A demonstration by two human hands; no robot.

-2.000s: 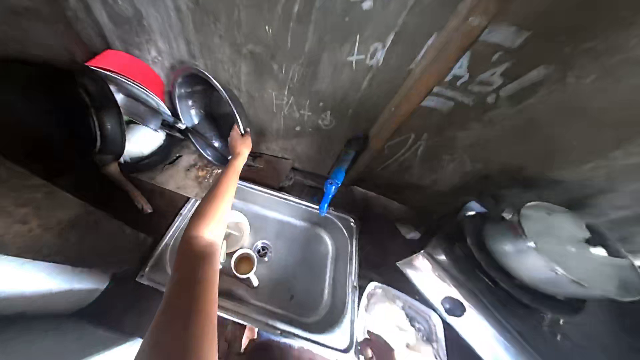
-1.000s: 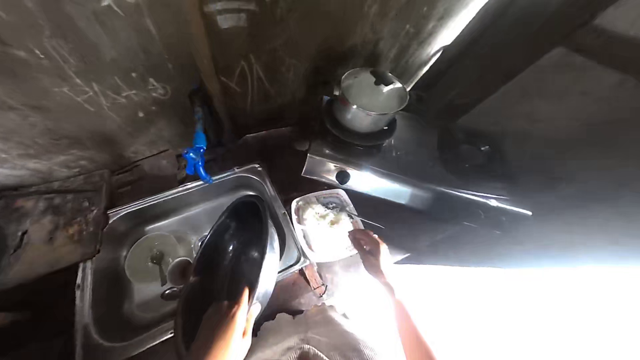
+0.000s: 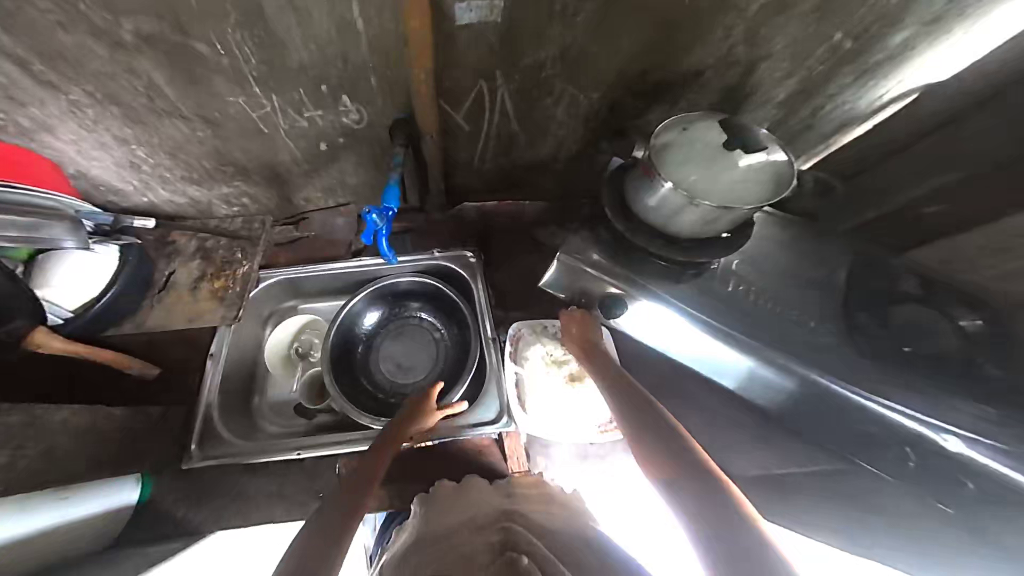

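Note:
A dark round metal basin (image 3: 402, 352) rests in the right part of the stainless steel sink (image 3: 232, 400). At its near rim is my left hand (image 3: 424, 414), thumb and fingers spread; whether it grips the rim I cannot tell. Left of the basin, inside the sink, lie a pale bowl (image 3: 284, 344) with a spoon and a cup (image 3: 314, 388). My right hand (image 3: 580, 328) is at the upper right edge of a white square container (image 3: 520, 416) holding white food that looks like rice; its fingers look curled, and their grip is hidden.
A blue faucet (image 3: 384, 220) stands behind the sink. On the stove (image 3: 736, 320) at right sits a lidded metal pot (image 3: 688, 196). At left are a red basin (image 3: 36, 172), pans and a wooden handle (image 3: 92, 352). A worn board (image 3: 204, 272) adjoins the sink.
Two seconds ago the dark basin leaned by the wall at left under a hand; one second ago my left hand held it tilted over the sink. Now it rests in the sink. The view has swung.

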